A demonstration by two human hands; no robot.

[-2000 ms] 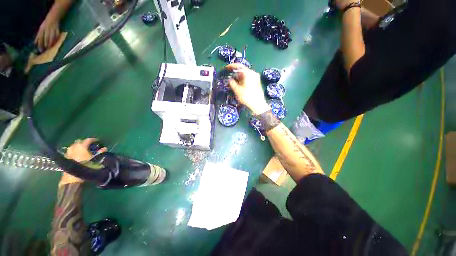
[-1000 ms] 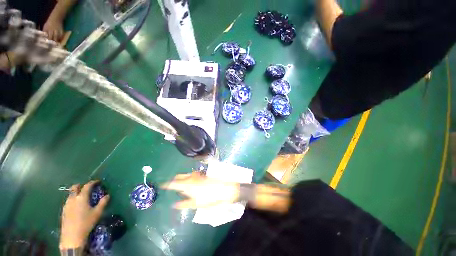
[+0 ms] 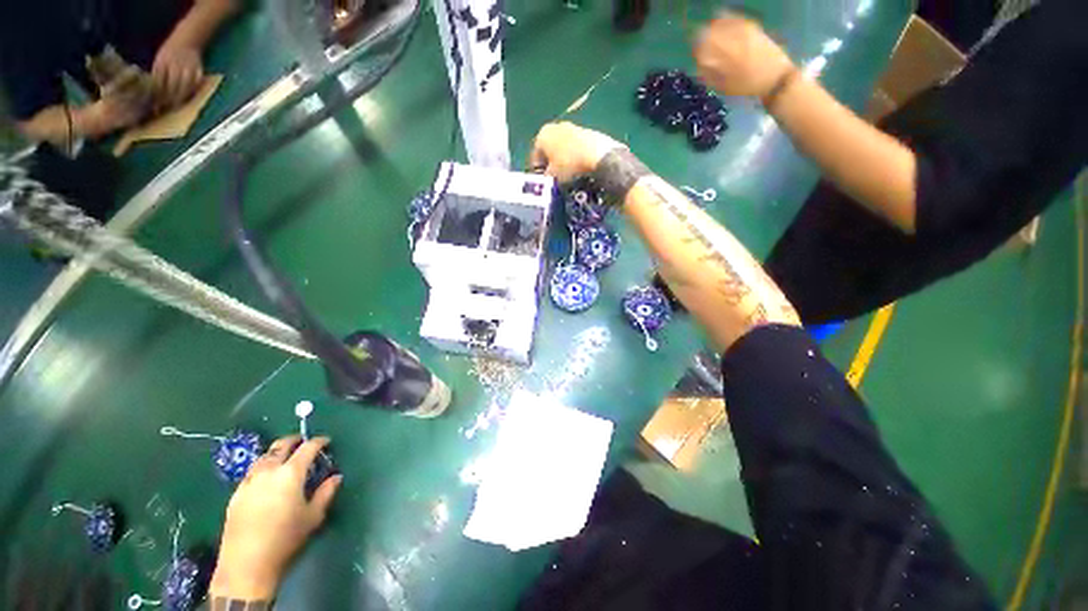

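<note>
My left hand (image 3: 269, 513) is at the lower left, its fingers closed around a dark blue corded unit (image 3: 320, 468); the white cord end sticks up. My right hand (image 3: 573, 149) reaches past the white screw feeder (image 3: 492, 257), over the far end of a group of blue patterned units (image 3: 575, 288); its fingertips are partly hidden and I cannot tell what they hold. The black power screwdriver (image 3: 400, 380) hangs tilted between the feeder and my left hand, touched by neither hand. Another unit (image 3: 239, 456) lies just beyond my left hand.
Small screws (image 3: 495, 376) lie before the feeder, near white paper (image 3: 543, 471). More units (image 3: 103, 525) lie at lower left. Black parts (image 3: 682, 107) lie at the back. Another person's hand (image 3: 742, 54) is beside them; another person's hands (image 3: 177, 72) hold cardboard at upper left.
My right hand has moved from over the paper to the far units. My left hand has moved right, onto the unit there. The screwdriver has swung left. The neighbour's hand has come into view.
</note>
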